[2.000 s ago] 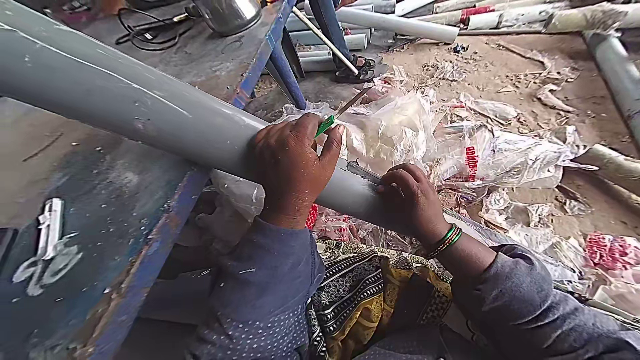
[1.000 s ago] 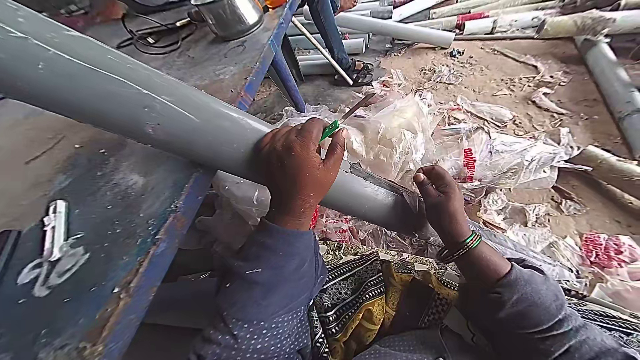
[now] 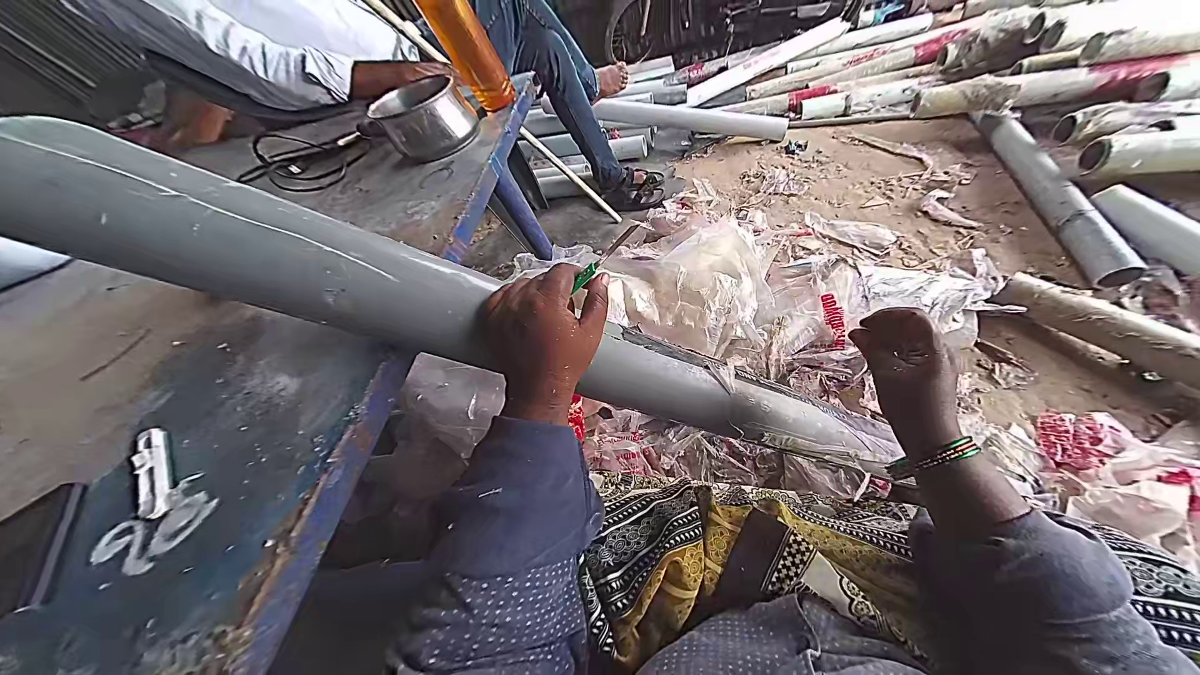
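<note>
A long grey plastic pipe (image 3: 375, 281) slants from the upper left down to the right, above my lap. My left hand (image 3: 544, 342) rests over the pipe and grips a knife with a green handle (image 3: 585, 277). Its narrow, brownish blade points up and away. To the right of the pipe, my right hand (image 3: 909, 375) is raised in a closed fist, and it is unclear whether film is caught in it. Thin plastic film (image 3: 675, 352) is torn and loose along the pipe's upper side, from near my left hand toward the lower end.
The blue-edged table (image 3: 319, 497) supports the pipe and holds a steel pot (image 3: 424, 117), a black cable (image 3: 305, 161) and a white object (image 3: 152, 473). Crumpled plastic wrap (image 3: 712, 281) covers the ground beyond. More pipes (image 3: 1069, 202) lie at the right. A person's legs (image 3: 567, 103) are near the table.
My right hand has moved from the pipe out to its right, and the film along the pipe is more torn and loose. My left hand stays on the pipe with the knife. The view has tilted up.
</note>
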